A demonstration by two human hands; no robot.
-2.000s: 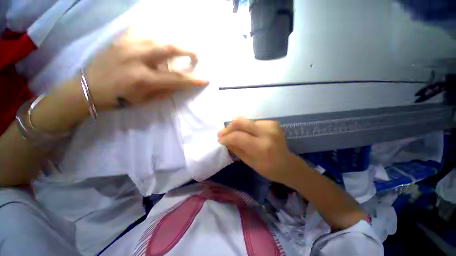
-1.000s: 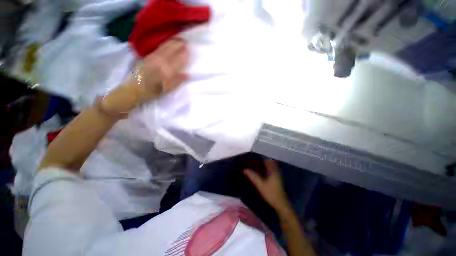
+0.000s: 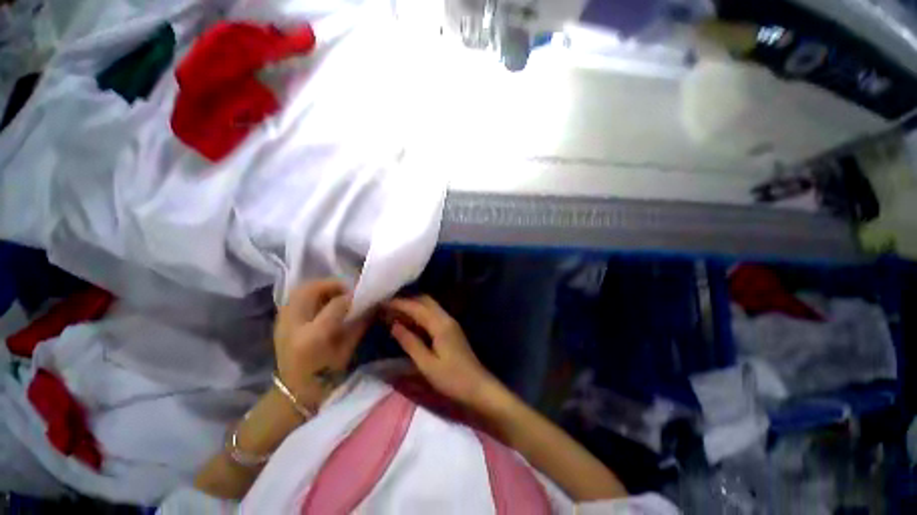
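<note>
A large white garment piece (image 3: 332,191) lies over the table's left part and hangs off the front edge towards my lap. A red fabric part (image 3: 226,86) lies on it at the upper left. My left hand (image 3: 320,327) pinches the hanging white edge, its fingers curled. My right hand (image 3: 432,347) is close beside it at the cloth's lower tip, fingers bent; whether it grips the cloth is unclear. The sewing machine's needle area (image 3: 488,30) is in bright glare at the top.
A ruler strip (image 3: 603,216) runs along the table's front edge. Dark snips (image 3: 784,188) lie at the right. A dark green part (image 3: 138,65) is at the upper left. White and red pieces (image 3: 131,402) lie at lower left; more white pieces (image 3: 814,347) are below the table at right.
My left hand has moved from the red part down to the cloth's hanging edge. My right hand has come up and left beside it. The view has shifted.
</note>
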